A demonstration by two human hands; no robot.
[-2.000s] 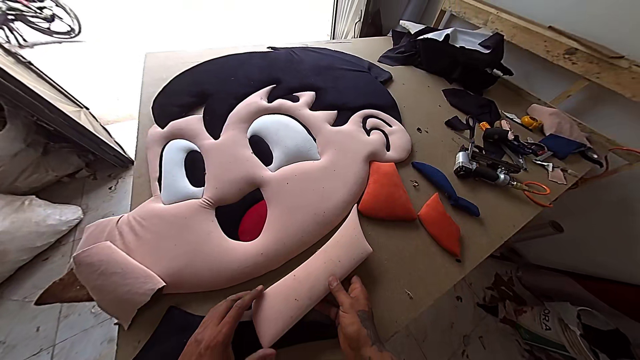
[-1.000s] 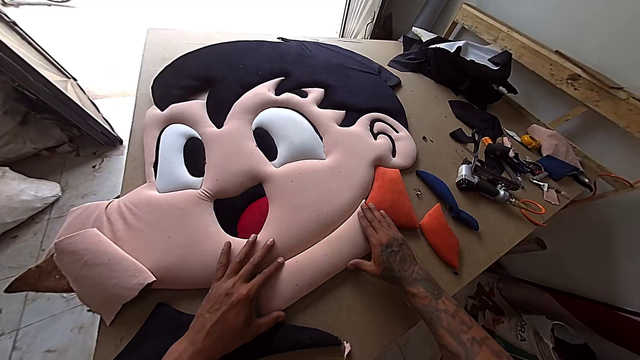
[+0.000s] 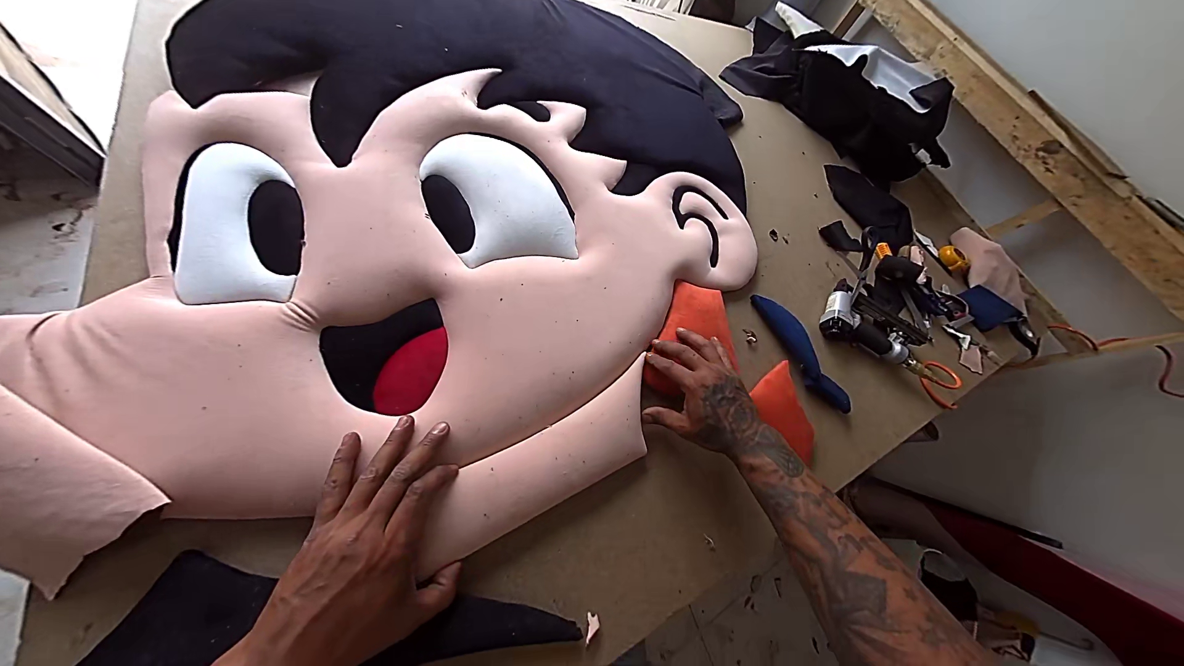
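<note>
A large padded, fabric-covered cartoon face [image 3: 546, 324] with black hair [image 3: 518, 55] lies on the board table. Along its jaw sits a separate padded pink neck piece [image 3: 555, 462]. My left hand [image 3: 379, 527] rests flat, fingers spread, over the jaw edge and the left end of the neck piece. My right hand [image 3: 694, 388] lies at that piece's right end, its fingertips on an orange padded piece [image 3: 700, 319] below the ear [image 3: 717, 231]. A second orange piece [image 3: 786, 407] is partly behind my right forearm. Black fabric-covered pieces [image 3: 185, 610] lie under and beside my left forearm.
A blue padded piece [image 3: 791, 347] lies right of the orange ones. Farther right are a pneumatic stapler [image 3: 856, 324], an orange hose [image 3: 942, 375], other tools and fabric scraps. Black cloth [image 3: 851, 92] is heaped at the back right, near a wooden frame [image 3: 1045, 148].
Two seconds ago both hands held the neck piece lower, apart from the jaw; now it lies against the jaw. My right hand has moved up to the orange piece. The view is closer.
</note>
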